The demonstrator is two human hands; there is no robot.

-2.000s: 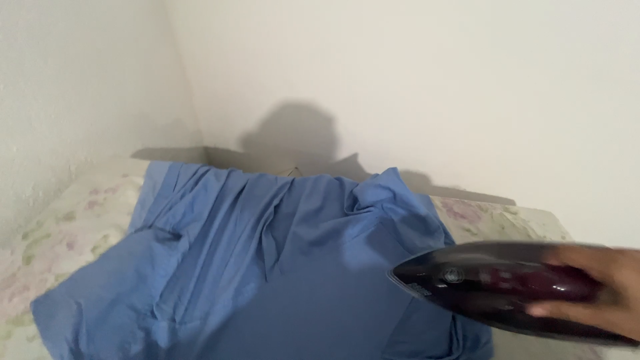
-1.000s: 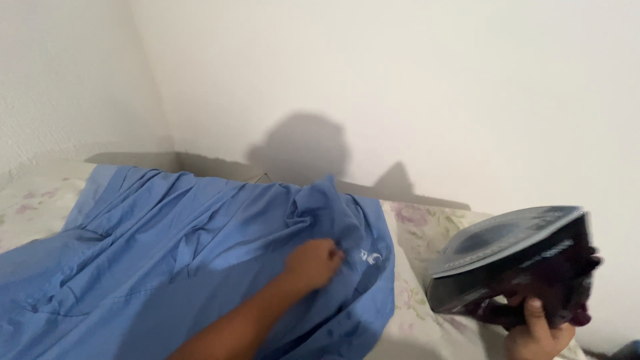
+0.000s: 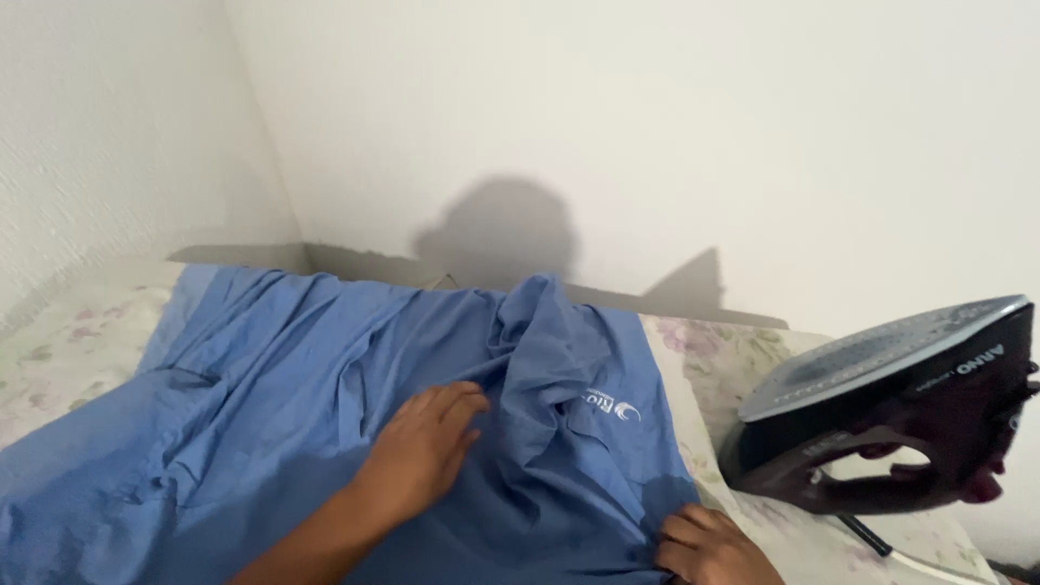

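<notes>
A blue garment (image 3: 301, 471), with a white printed mark near its right edge, lies rumpled across a floral cloth. My left hand (image 3: 426, 443) rests on the middle of it, fingers together; whether they pinch the fabric cannot be told. At the garment's lower right edge is my right hand (image 3: 711, 544), its fingers bent over the fabric, fingertips partly hidden. A dark purple and black Arno clothes iron (image 3: 886, 414) is at the right, its metal soleplate turned up and away, no hand on it.
The floral cloth (image 3: 65, 349) covers the surface under the garment. White walls (image 3: 650, 122) meet in a corner behind it and bear shadows. The iron's cord (image 3: 918, 565) runs off at the lower right.
The iron was in my right hand in both earlier frames; that hand has let it go and moved left to the garment's edge. My left hand came into view one second ago.
</notes>
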